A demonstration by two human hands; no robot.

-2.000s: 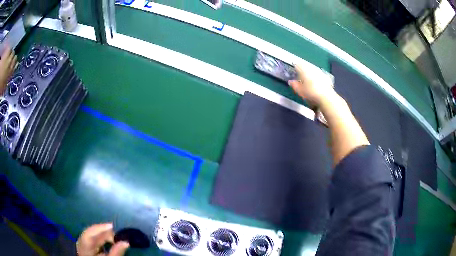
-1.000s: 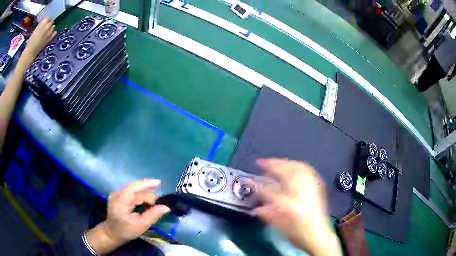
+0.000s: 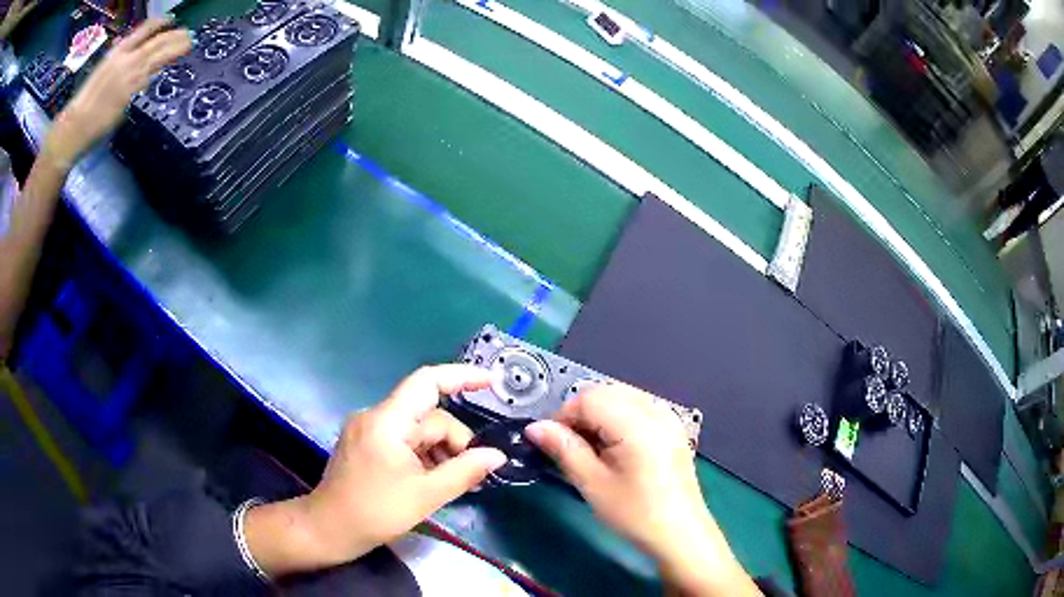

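Observation:
A silvery three-hole plate lies on the green bench in front of me; one ringed seat shows and my right hand covers much of the rest. My left hand holds thin black discs over the plate's near edge. My right hand is at the discs' right side, thumb and fingers pinching there. Whether the discs touch the plate is hidden.
Tall plate stack at upper left, with another person's hand beside it. Black mat at right. Shallow black tray with ringed parts, and a brown pouch. White rails cross behind.
My right hand has come back from the far rail to the discs in my left hand. A long pale piece stays on the rail. The view has shifted; the other person's hand has moved onto the stack's side.

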